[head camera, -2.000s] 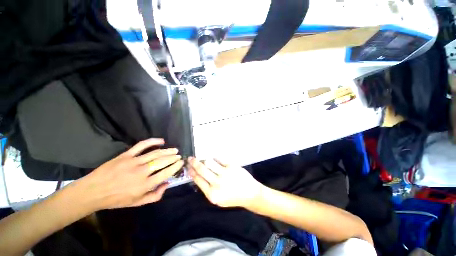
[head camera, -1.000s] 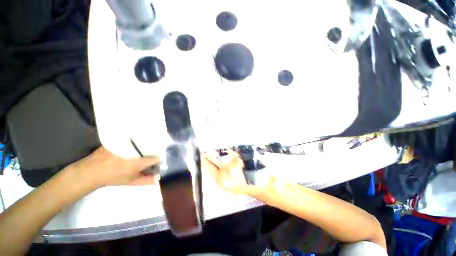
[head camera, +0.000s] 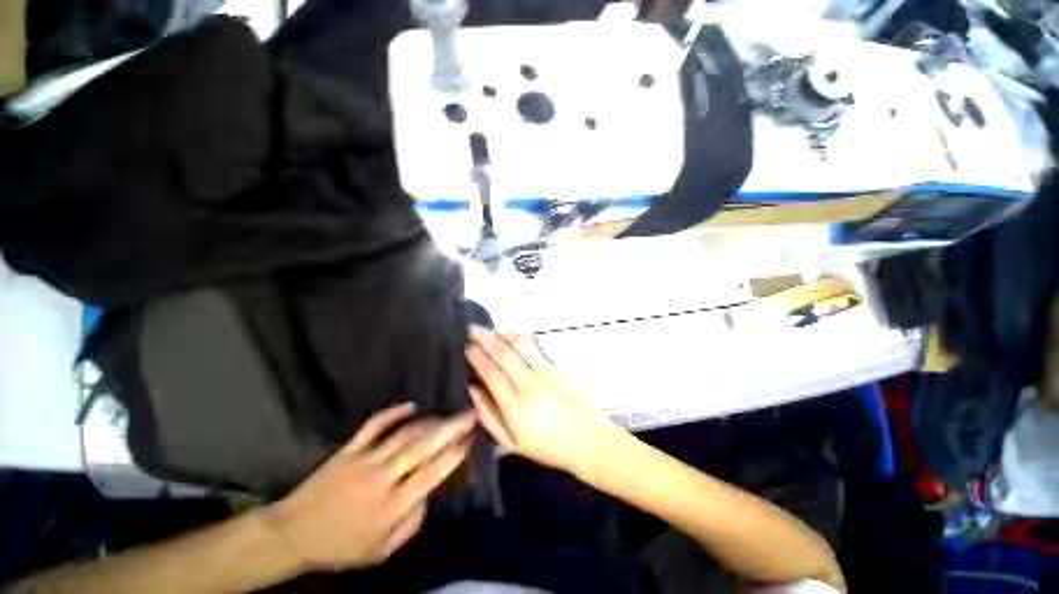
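Observation:
A large black garment piece (head camera: 348, 313) lies at the left of the white sewing machine head (head camera: 534, 128), with its right edge running below the needle area. A smoother grey-brown panel (head camera: 209, 377) shows on its left part. My left hand (head camera: 377, 493) lies flat on the garment's front edge, fingers extended. My right hand (head camera: 523, 400) rests at the garment's right edge, fingertips on the cloth below the presser foot (head camera: 488, 250). Whether the fingers pinch the cloth is not clear. Loose dark strips hang over the table's front edge.
A wide black band (head camera: 714, 128) drapes over the machine head. Yellow snips (head camera: 827, 299) lie under the arm at the right. A control panel (head camera: 912, 217) is at the arm's right end. The ruler-marked table edge (head camera: 755, 397) runs along the front. Dark cloth hangs at the far right.
The camera view has moved back from its close look at the machine head. The garment now spreads further over the table, and both hands appear lower in the picture, on its right and front edges.

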